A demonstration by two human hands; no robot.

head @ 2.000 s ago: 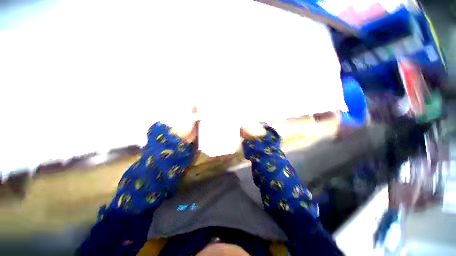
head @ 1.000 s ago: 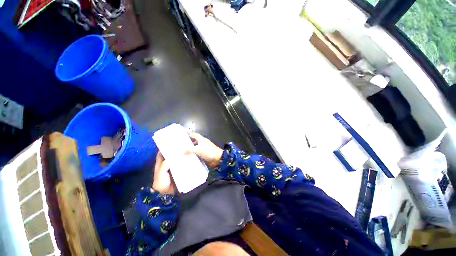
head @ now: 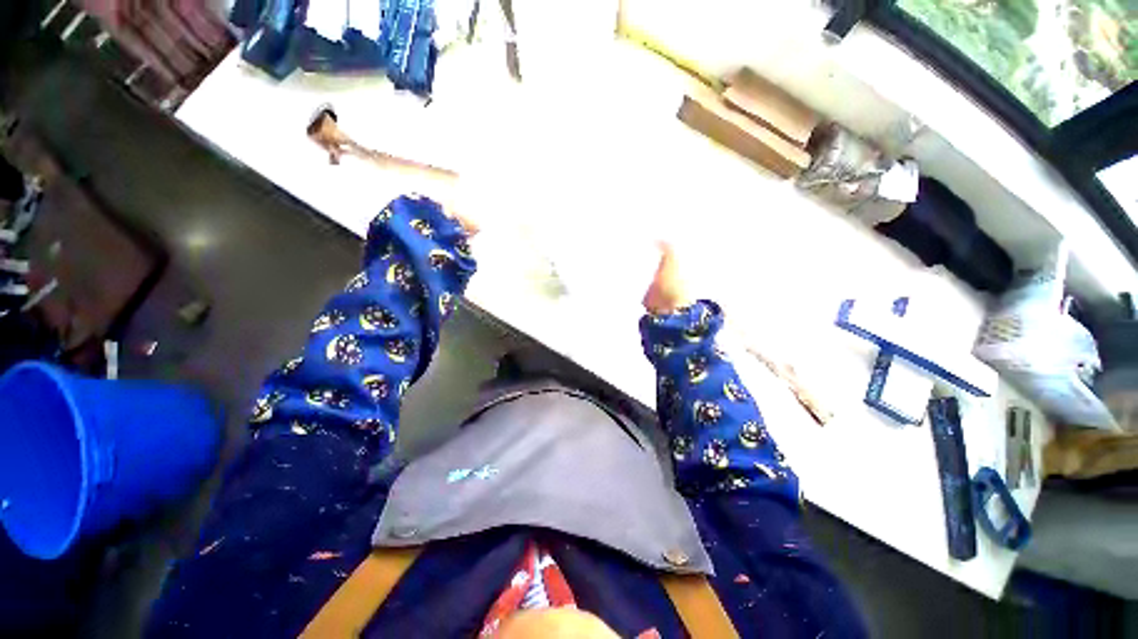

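Observation:
The white side table (head: 562, 112) lies in front of me and is washed out by glare. My left hand (head: 464, 225) is at the table's near edge, mostly hidden by its patterned blue sleeve and the glare. My right hand (head: 664, 281) is over the table further right, with its fingers partly lost in the glare. A faint pale patch (head: 549, 277) shows between the hands; I cannot tell whether it is a cut piece or whether either hand holds it. A long brown handled tool (head: 389, 160) lies beyond my left hand.
Blue-and-white strips (head: 409, 44) lie at the table's far left. Brown cardboard boxes (head: 746, 131) and a dark bundle (head: 948, 235) stand by the window. Blue strip pieces (head: 911, 356) and a black bar (head: 952, 481) lie right. A blue bin (head: 94, 456) stands on the floor at left.
I have turned from the timber-edged bed, past the bins, to the side table. The pale stack held in both hands a second ago is no longer distinguishable. My hands are now further apart.

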